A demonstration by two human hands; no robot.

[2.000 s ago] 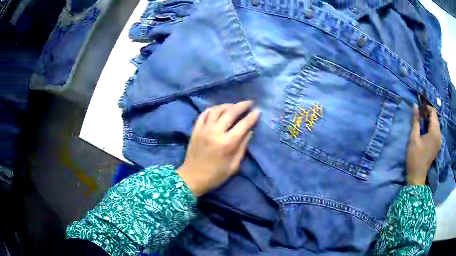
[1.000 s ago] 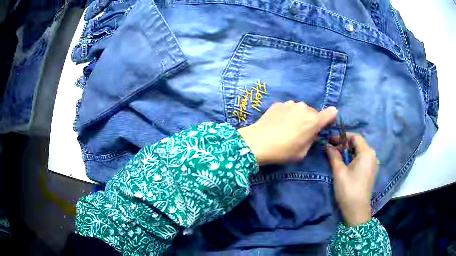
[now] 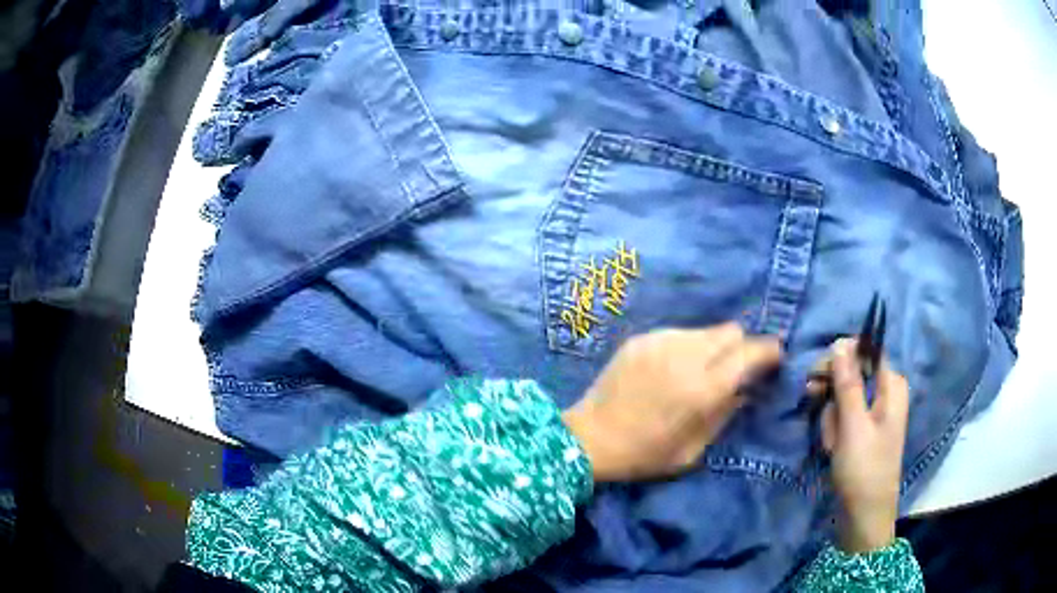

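A faded blue denim garment (image 3: 487, 266) lies spread in front of me, with a row of metal buttons along its placket (image 3: 649, 67). Its chest pocket (image 3: 695, 220) bears yellow embroidery (image 3: 605, 290). My left hand (image 3: 666, 400) is at the pocket's lower right corner, blurred, with fingertips drawn together; whether it pinches a thread or cloth cannot be told. My right hand (image 3: 867, 434) is just right of it, holding small dark thread snips (image 3: 874, 330) with the tips pointing up, above the denim.
The white table (image 3: 174, 278) shows at left and right of the garment. Other worn denim (image 3: 75, 197) hangs at the far left. A bit of blue (image 3: 238, 466) shows below the table edge. The grey floor has a yellow mark (image 3: 162, 498).
Over two seconds, my left hand went right to the pocket corner, and my right hand came in from the far right. Since one second ago, the hands have parted slightly and the snips show more.
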